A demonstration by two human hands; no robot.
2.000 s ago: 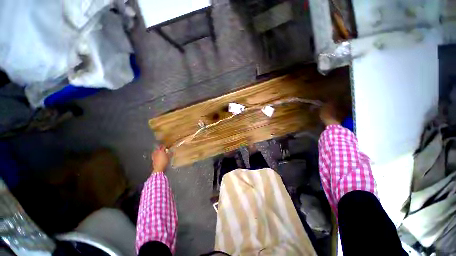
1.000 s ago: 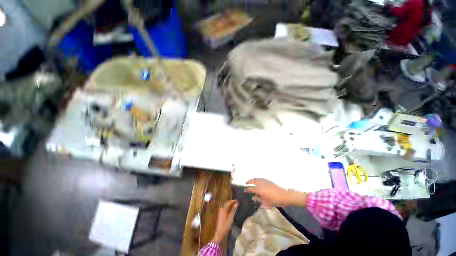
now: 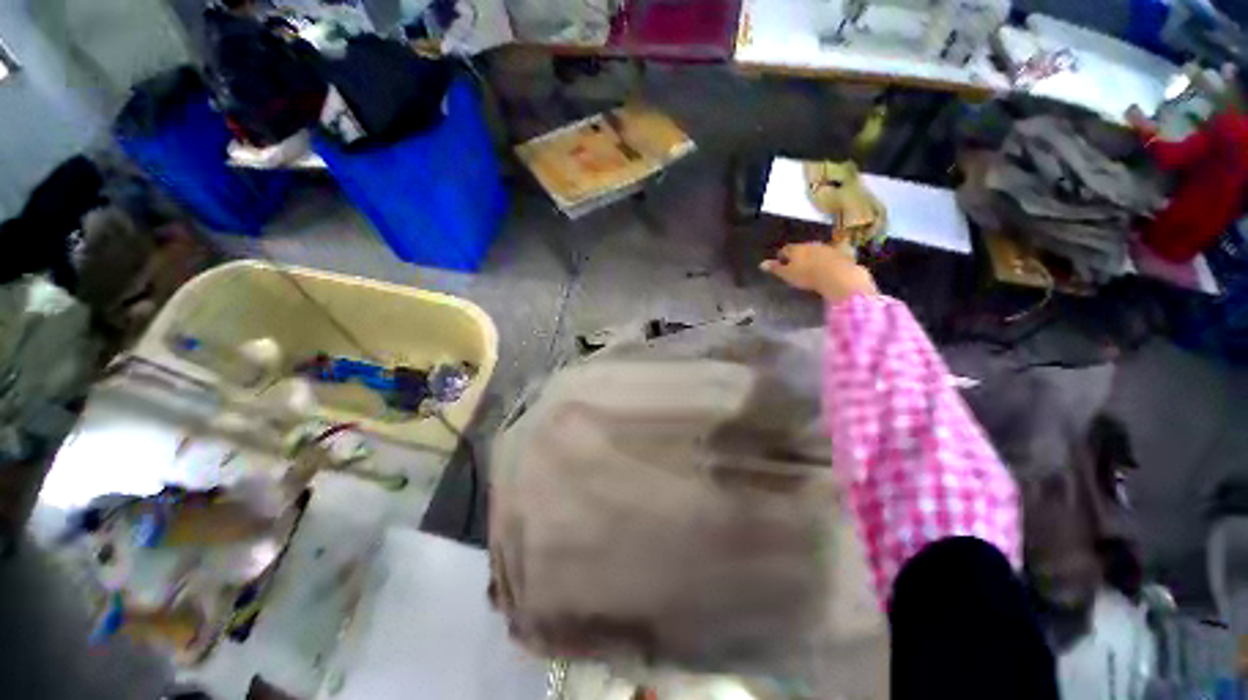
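A large heap of taupe cloth pieces [image 3: 657,506] lies right in front of me on the white table [image 3: 424,615], its surface blurred. My right hand [image 3: 819,268], in a pink checked sleeve, reaches out beyond the far right edge of the heap. Its fingers point left and are slightly apart, with nothing seen in them. It is above the cloth's far side and does not visibly grip it. My left hand is out of the picture.
A cream tub [image 3: 472,328] and a cluttered white machine table stand at the left. Blue bins [image 3: 438,192] and a wooden stool [image 3: 602,157] are beyond. At the far right, a person in red is beside more taupe cloth [image 3: 1061,178].
The view has moved forward over the cloth heap. My right hand has gone from the table's near edge to beyond the heap. My left hand, the bench and the phone have left the picture.
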